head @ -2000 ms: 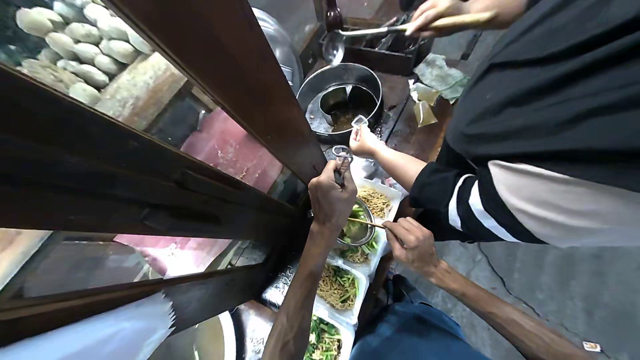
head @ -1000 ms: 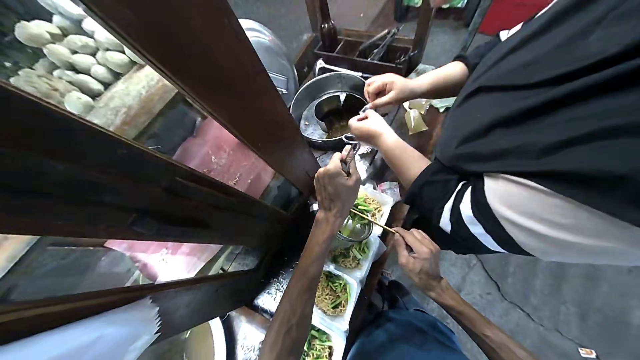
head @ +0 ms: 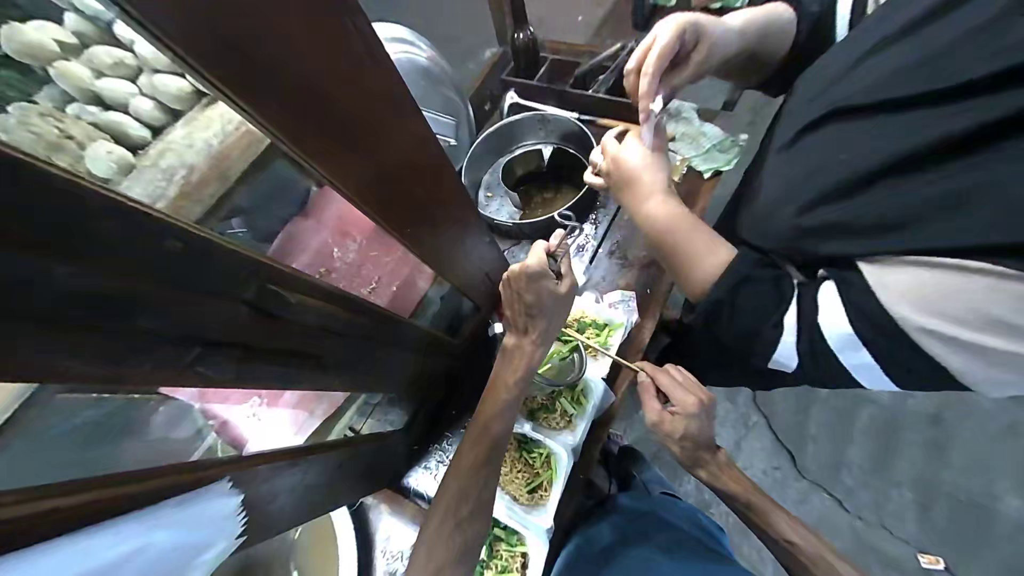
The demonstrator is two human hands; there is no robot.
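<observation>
My left hand (head: 538,292) is closed around the metal handle (head: 566,228) of a strainer or ladle, whose round bowl (head: 564,366) holds green vegetables over the white food containers. Chopsticks (head: 600,350) are in my right hand (head: 678,408), their tips at the greens by the bowl's rim. Below and around the bowl, several white containers (head: 565,472) stand in a row, filled with noodles (head: 528,474) and chopped greens. My left forearm hides part of the row.
Beyond my left hand stands a round metal pot (head: 474,164) with dark liquid. A co-worker's hands (head: 640,164) hold a small clear plastic bag above its right side. A dark wooden cabinet frame (head: 360,160) rises at left. A wooden box (head: 552,88) with a bottle is behind.
The co-worker's hands, together near the pot one second ago, are now farther apart, one raised above the other. My chopsticks remain at the strainer or ladle.
</observation>
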